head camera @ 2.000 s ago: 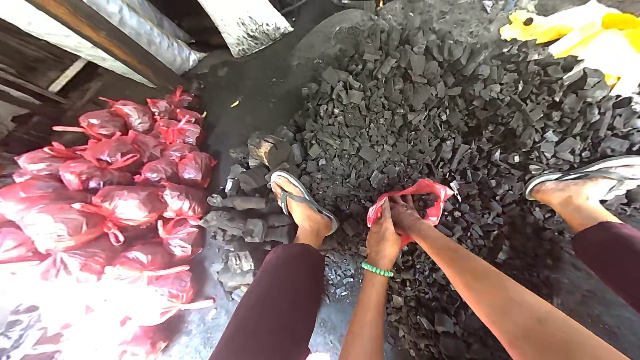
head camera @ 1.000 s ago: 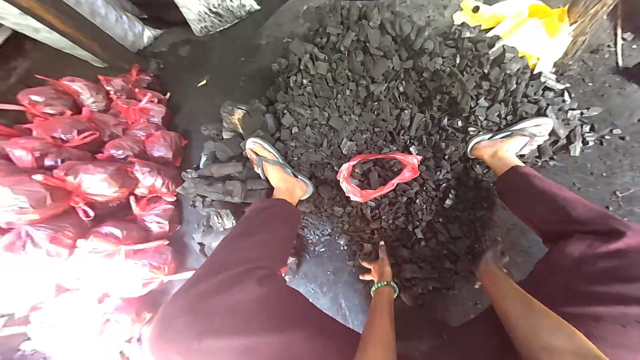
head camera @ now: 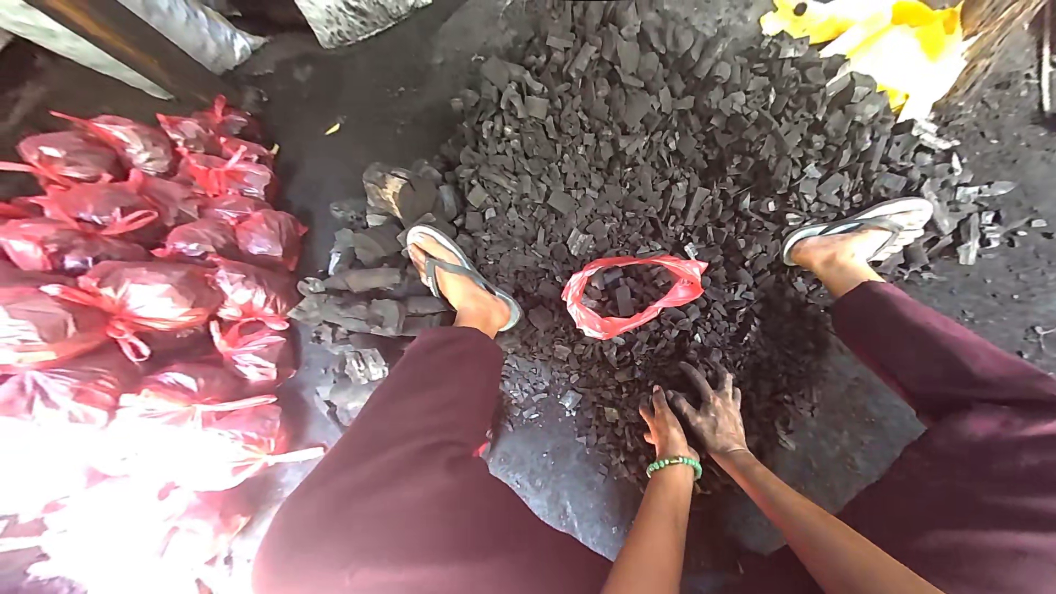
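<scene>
My left hand (head camera: 667, 431), with a green bead bracelet at the wrist, is at the near edge of a heap of charcoal pieces (head camera: 627, 157). Close beside it on the right, my right hand (head camera: 711, 412) spreads its blackened fingers over the small charcoal bits. Whether either hand holds any pieces cannot be made out, though the fingers look apart. Just beyond both hands, a red plastic bag (head camera: 596, 323) lies in the heap with its mouth open in a ring, charcoal showing inside. Neither hand touches the bag.
Many tied red bags (head camera: 153, 295) are piled at the left. Larger charcoal logs (head camera: 363, 313) lie beside my left sandalled foot (head camera: 466, 285); my right foot (head camera: 858, 235) stands at the heap's right side. A yellow and white sheet (head camera: 903, 41) is at the upper right.
Two seconds ago both hands were at the red bag's rim. They have let it go and moved back toward me. Since one second ago they have come together at the heap's near edge.
</scene>
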